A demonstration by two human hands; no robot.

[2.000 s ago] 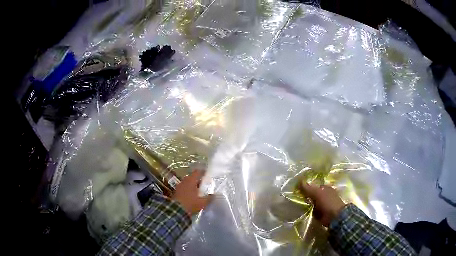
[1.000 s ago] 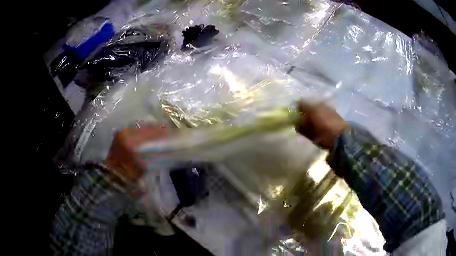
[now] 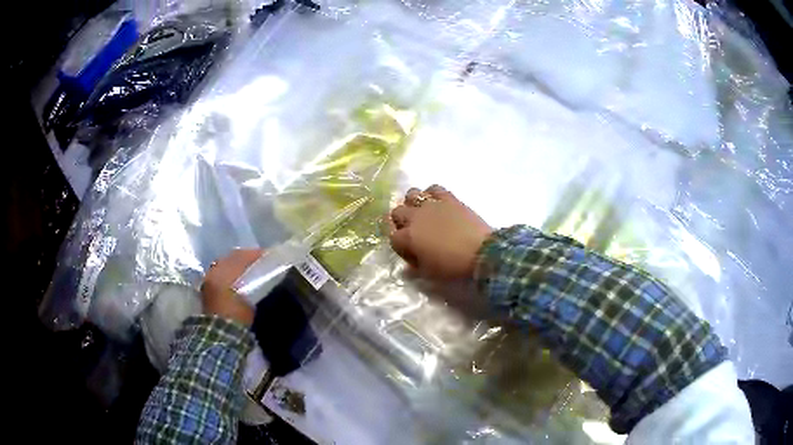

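Observation:
A large clear bag (image 3: pixel 348 187) with yellow-gold print lies crumpled across the middle of the table. My left hand (image 3: pixel 230 282) grips its edge at the lower left. My right hand (image 3: pixel 437 233) is on the bag at the centre, knuckles up with fingers curled; whether it pinches the film is hidden. A white barcode sticker (image 3: pixel 312 271) shows on the bag between my hands. White sheets (image 3: pixel 487 143) lie beyond my right hand.
A bright blue item (image 3: pixel 100 56) and a dark bagged garment (image 3: pixel 161 74) lie far left. Pale cloth (image 3: pixel 165 323) is bunched at the left table edge. A dark object (image 3: pixel 285 328) lies beside my left hand. More clear bags (image 3: pixel 609 78) cover the back.
The bag strip that was stretched between both hands is now down on the table, its printed film spread further left. My right hand has moved left and down to the centre.

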